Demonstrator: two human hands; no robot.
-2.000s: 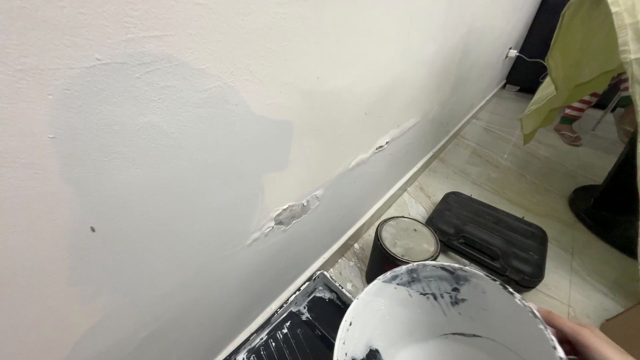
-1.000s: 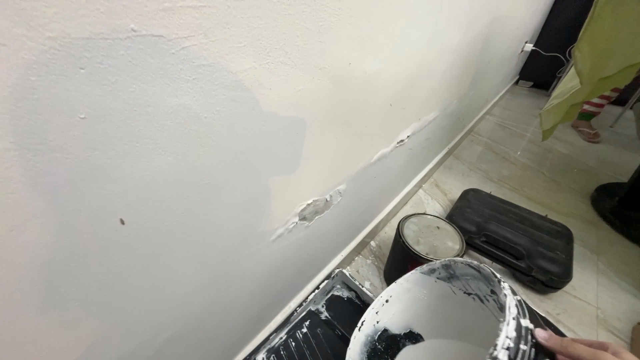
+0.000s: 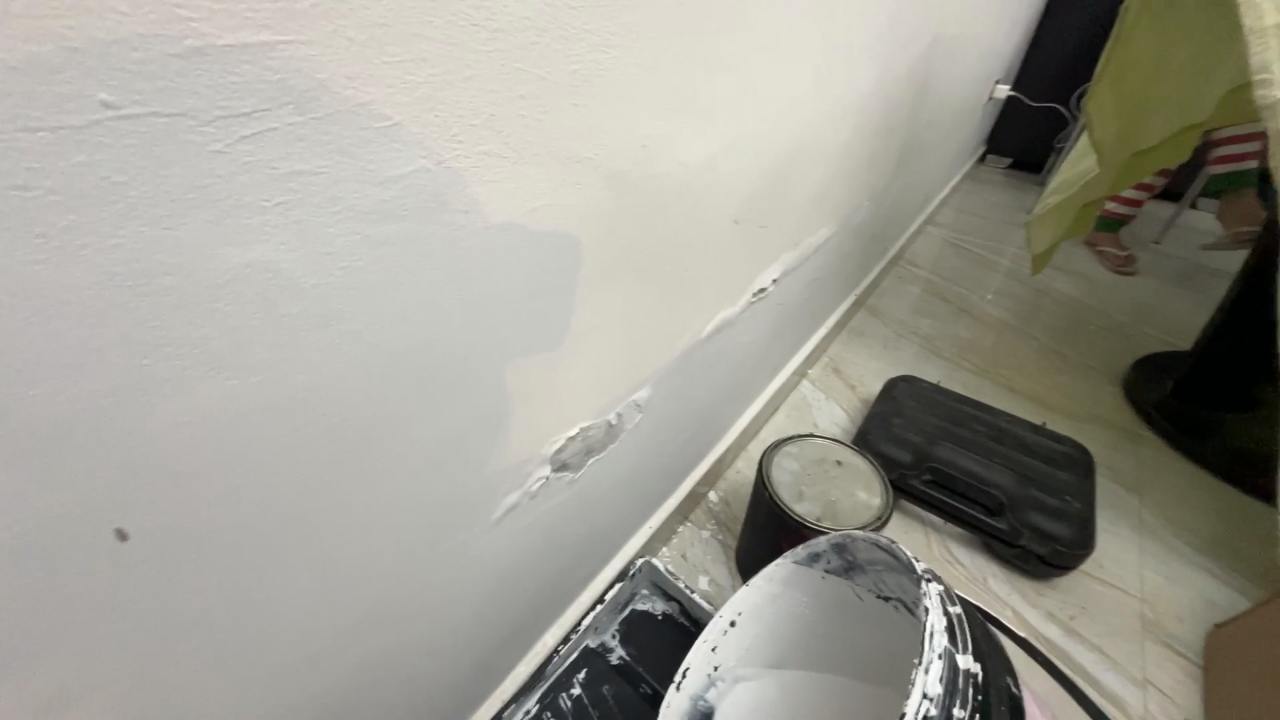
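A paint bucket (image 3: 850, 620), smeared with white and dark paint, is tilted at the bottom edge, its mouth facing me and pale paint inside. It overlaps a black paint tray (image 3: 640, 640) streaked with white, which lies on the floor along the wall. Just behind the bucket stands a closed paint can (image 3: 828, 484). The white wall (image 3: 350, 330) carries two damaged patches, the larger one (image 3: 590, 445) with broken, peeling plaster. Neither my left hand nor my right hand shows in the present view, so any hold on the bucket is hidden.
A black plastic case (image 3: 985, 470) lies on the marble-look floor beside the can. At right are a black round pedestal base (image 3: 1200, 410), a green cloth (image 3: 1150, 110) and a seated person's legs in striped clothing. A cardboard box edge (image 3: 1240, 660) is at lower right, and a white plug sits in the far wall.
The bucket has tipped further, showing more of its paint-covered outer rim. The fingers seen at its right side in both earlier frames are out of sight.
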